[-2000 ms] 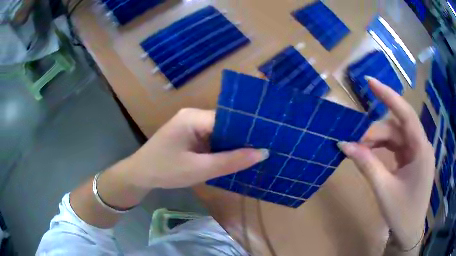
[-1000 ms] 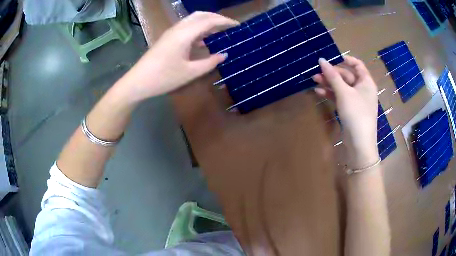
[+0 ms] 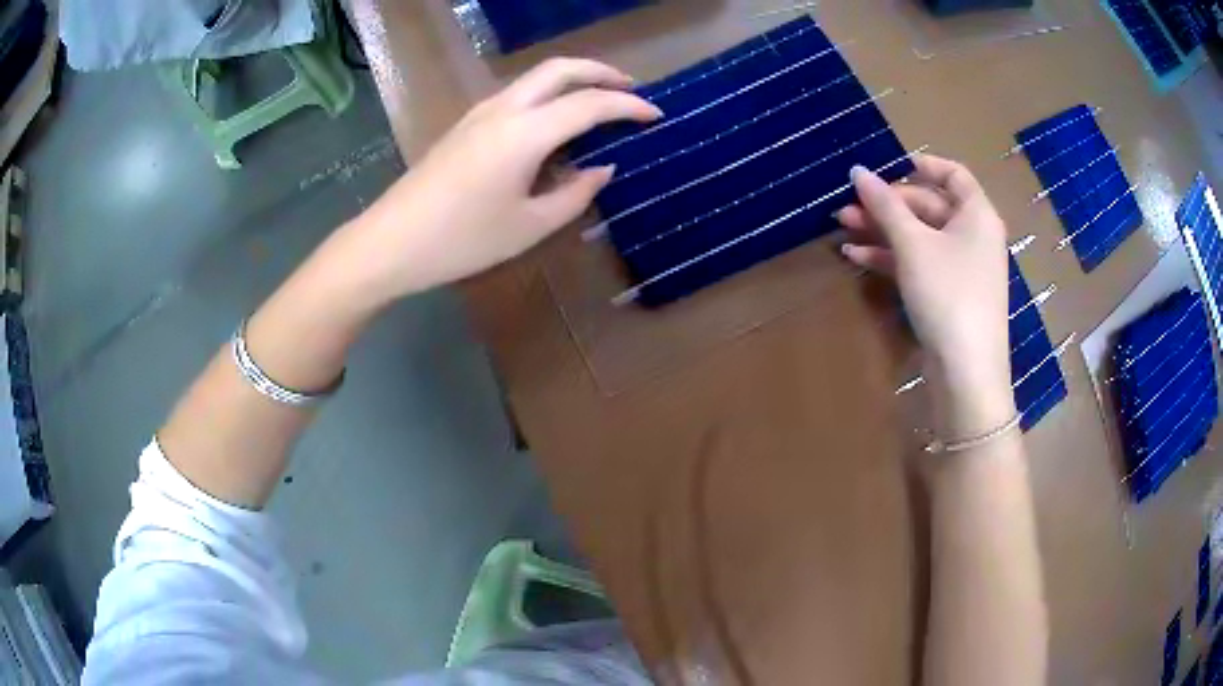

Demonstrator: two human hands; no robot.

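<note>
A dark blue solar cell piece (image 3: 738,168) lies at the upper middle, over a clear outlined sheet (image 3: 630,362) on the brown tabletop. Several shiny tabbing ribbons (image 3: 751,148) run along it, with ends sticking out past both short edges. My left hand (image 3: 503,174) pinches the cell's left edge, thumb and index finger at its upper left corner. My right hand (image 3: 932,248) pinches the right edge near the lower right corner. The other fingertips of both hands are partly hidden.
One cell with ribbons (image 3: 1084,185) lies at the right, another (image 3: 1030,342) is partly behind my right wrist. A stack of cells (image 3: 1164,389) sits on a pale sheet. Narrow cut cells (image 3: 1174,643) are at the lower right. Green stools (image 3: 516,590) stand on the floor.
The cell was raised and tilted with its gridded face showing; it now shows its ribboned face, lower and flat near the table. Over the last second it shifted slightly, and the clear sheet's outline shows.
</note>
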